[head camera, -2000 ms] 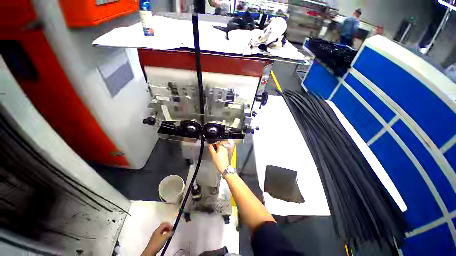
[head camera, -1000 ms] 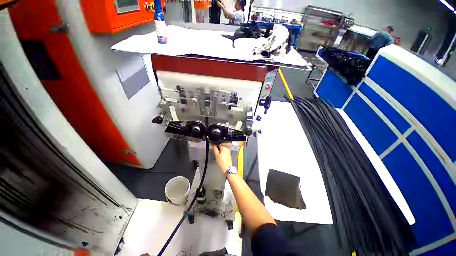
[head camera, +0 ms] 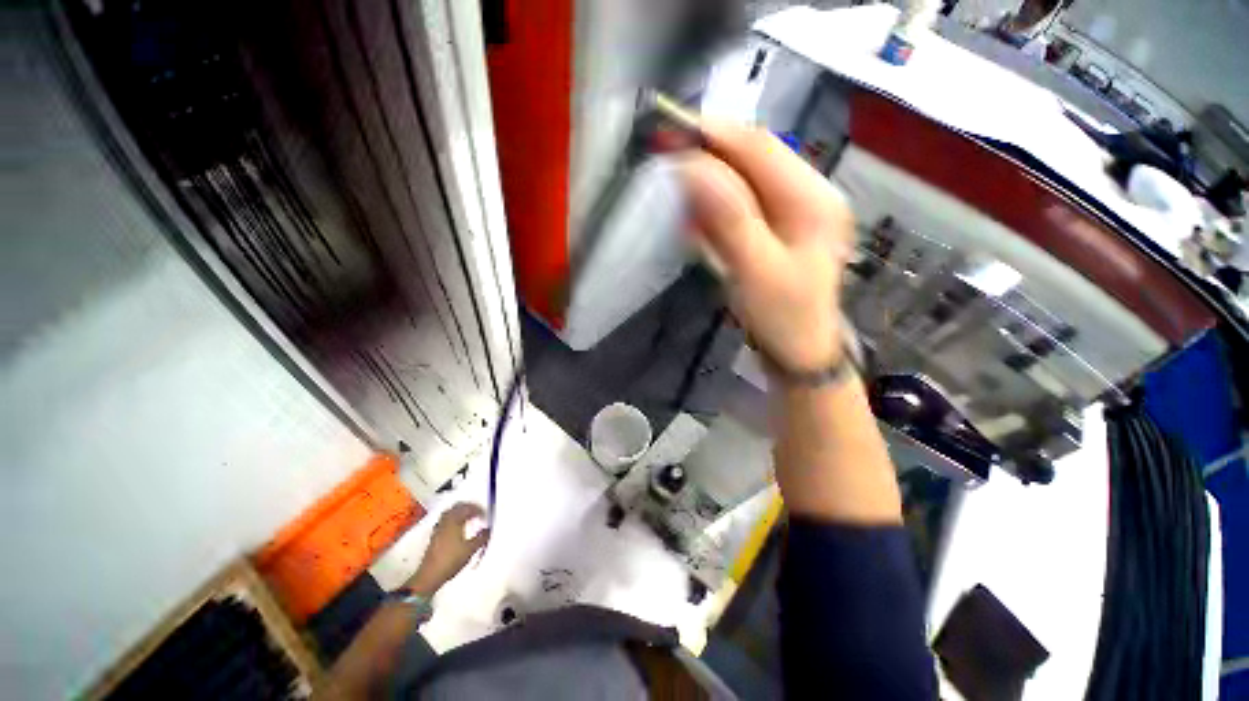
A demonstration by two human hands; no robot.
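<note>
My right hand (head camera: 774, 240) is raised in front of the machine, blurred. Its fingertips are pinched on a dark, blurred strip that looks like the end of the belt strap; a small pale tip shows beside them. My left hand (head camera: 452, 541) is low on the left, its fingers curled at the black belt strap (head camera: 496, 473), which rises past the dryer's edge. The strap's middle stretch is too blurred to follow. The edge-painting machine (head camera: 1014, 212) is at the right, its rollers (head camera: 911, 400) partly visible beyond my right forearm.
A white bucket (head camera: 621, 437) stands on the floor. The stained dryer wall (head camera: 473, 247) is on the left, with an orange basket (head camera: 343, 531) below. The strap bundle (head camera: 1157, 562) and a dark square pad (head camera: 989, 644) lie on the white table (head camera: 1027, 548) at right.
The view has swung left toward the dryer. My right hand has left the rollers and risen with the dark strip. The strap no longer shows at the rollers. My left hand is back in view.
</note>
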